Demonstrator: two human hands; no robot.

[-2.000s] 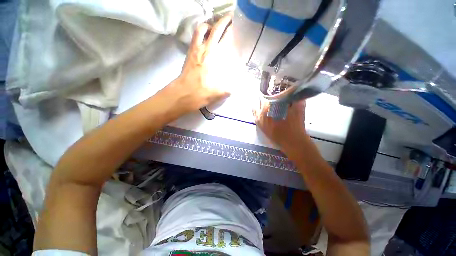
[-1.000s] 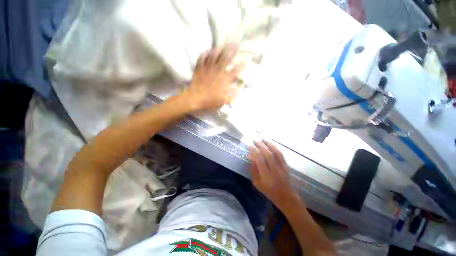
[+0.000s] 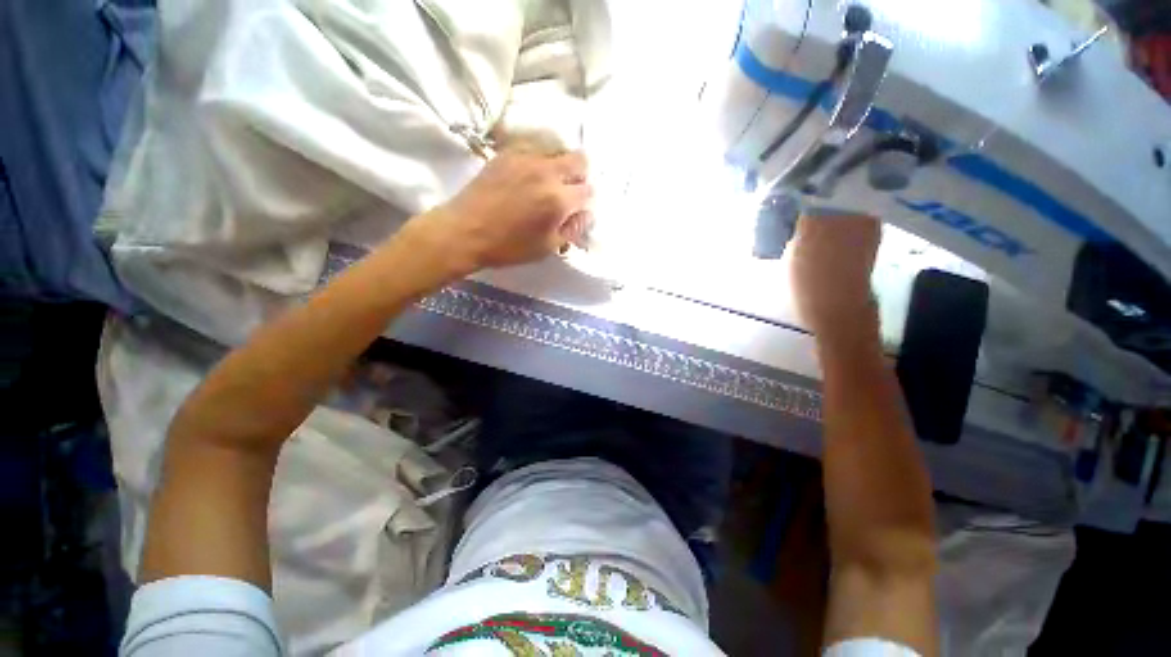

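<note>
A large cream cloth garment [image 3: 321, 122] lies in soft folds on the left of the white machine table. My left hand [image 3: 533, 205] is closed with bent fingers at the garment's right edge, gripping the cloth there. The white sewing machine [image 3: 950, 193] with a blue stripe and JACK lettering stands at the right. Its needle area is lost in lamp glare. My right hand [image 3: 837, 250] reaches under the machine head, right of the needle area. Its fingers are hidden behind the head, so what it holds does not show.
A black phone [image 3: 941, 356] lies right of my right forearm. The grey table edge [image 3: 616, 357] bears a printed scale. Cream cloth [image 3: 347, 539] is heaped at lap level on the left. Blue-grey cloth [image 3: 64, 154] hangs at the far left. Small tools [image 3: 1117, 443] are at the right end.
My left hand has gone from spread flat on the cloth to closed at its edge. My right hand has moved from the table's front edge to under the machine head. The view has shifted.
</note>
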